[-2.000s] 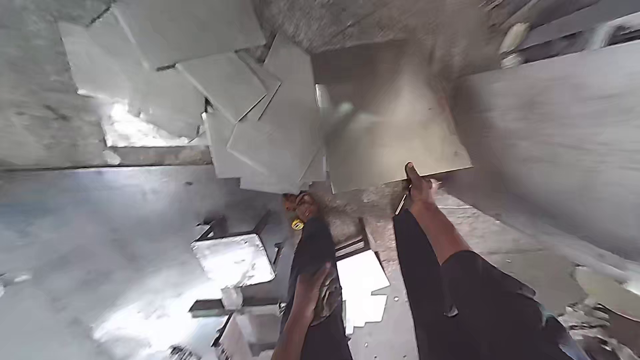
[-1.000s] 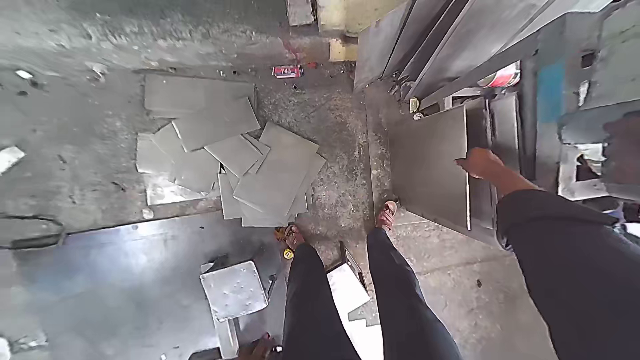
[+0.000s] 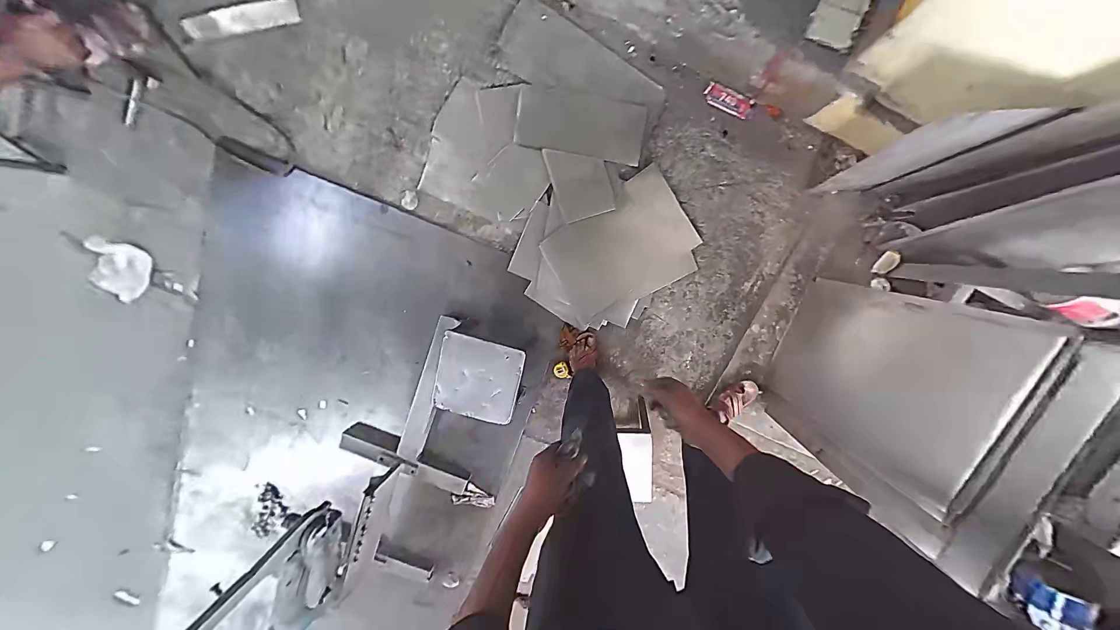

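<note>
My left hand (image 3: 556, 477) is in front of my left thigh, its fingers curled around a small object too blurred to name. My right hand (image 3: 678, 407) hangs over the floor between my feet, holding nothing that I can make out. Ahead of my feet lies a loose, overlapping pile of flat grey sheet pieces (image 3: 612, 254). A larger grey sheet (image 3: 919, 385) leans with others at the right. By my left foot sits a small yellow round object (image 3: 562, 370), perhaps a tape measure.
Large panels (image 3: 1015, 201) stand on edge at the upper right. A square-topped stool (image 3: 479, 376) and a metal machine or stand (image 3: 324, 542) are at the lower left, near a broad shiny sheet (image 3: 332, 262). A red packet (image 3: 729, 101) lies on the floor. Part of another person shows at the upper left.
Two seconds ago my right hand held a large sheet, and one second ago it touched that sheet at the right. Now it is away from it, nearer my legs. The view has turned.
</note>
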